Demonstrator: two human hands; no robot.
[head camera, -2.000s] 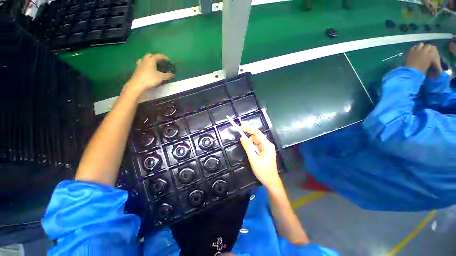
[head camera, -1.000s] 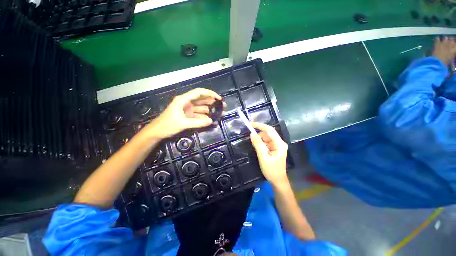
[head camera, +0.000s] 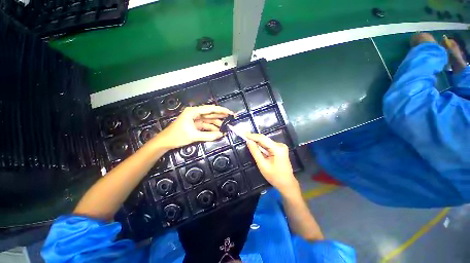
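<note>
My left hand (head camera: 193, 126) holds a round black component (head camera: 227, 123) between its fingertips above the blister tray (head camera: 256, 98). My right hand (head camera: 270, 156) holds a slim white hand tool (head camera: 238, 131). The tool's tip meets the held component; the exact contact is too small to tell. The shiny black tray has square pockets. Several pockets at its left and middle hold round components with raised rings, and my left hand and forearm hide some pockets.
A green conveyor belt (head camera: 154, 46) with spaced black parts lies beyond the tray. A pale upright post (head camera: 247, 31) rises at its white side rail (head camera: 154, 83). A tray stack (head camera: 41, 102) stands left, another tray (head camera: 77, 15) upper left. A person in blue sleeves (head camera: 427, 118) works at right.
My left hand has come back from the belt with a component and now holds it at the tool in my right hand. Parts on the belt have moved right.
</note>
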